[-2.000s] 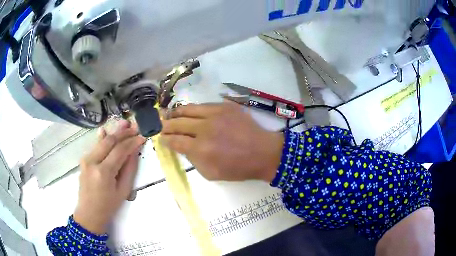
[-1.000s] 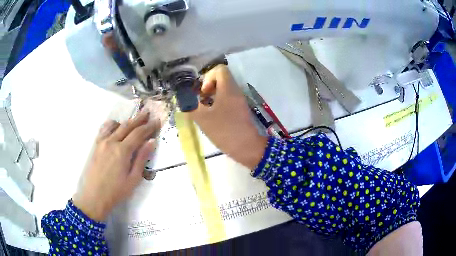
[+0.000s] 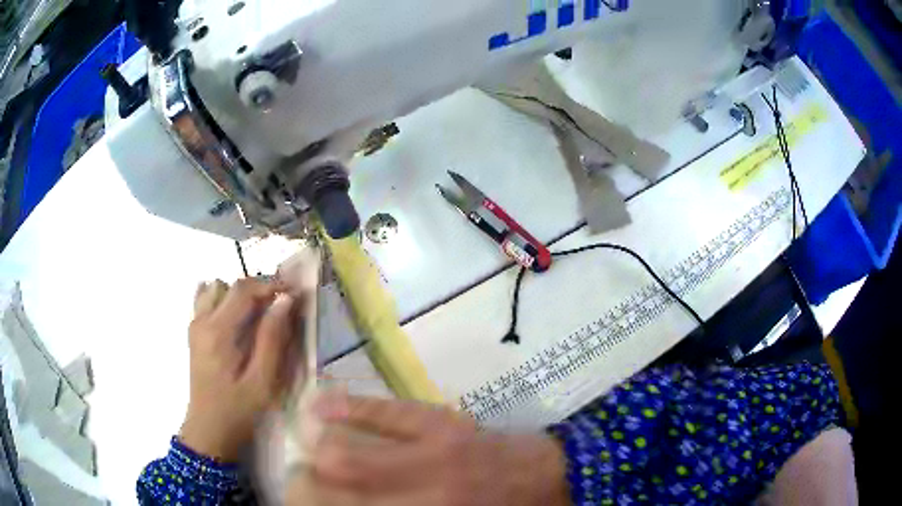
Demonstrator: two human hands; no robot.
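A narrow pinkish-beige strip point(image 3: 312, 321) runs from the needle area toward the wearer, left of the yellow tape guide point(image 3: 368, 301). My left hand point(image 3: 237, 361) has its fingers curled at the strip's left side, below the presser foot. My right hand point(image 3: 396, 450) is blurred at the bottom, its fingers closed around the lower part of the strip and hiding its end. The sewing machine point(image 3: 396, 49) stands over the work, with its dark rounded block point(image 3: 334, 203) beside the needle.
Red and black thread snips point(image 3: 495, 222) lie on the table point(image 3: 415, 336) right of the foot, with a black cord. Crossed grey-beige strips point(image 3: 593, 143) lie under the machine arm. Cut pieces point(image 3: 59, 395) lie at left. Blue crates stand at left point(image 3: 74, 99) and right point(image 3: 870, 128).
My right hand has left the needle area and moved down toward the front edge. My left hand is still beside the strip. The snips and tape guide show uncovered as the view shifted.
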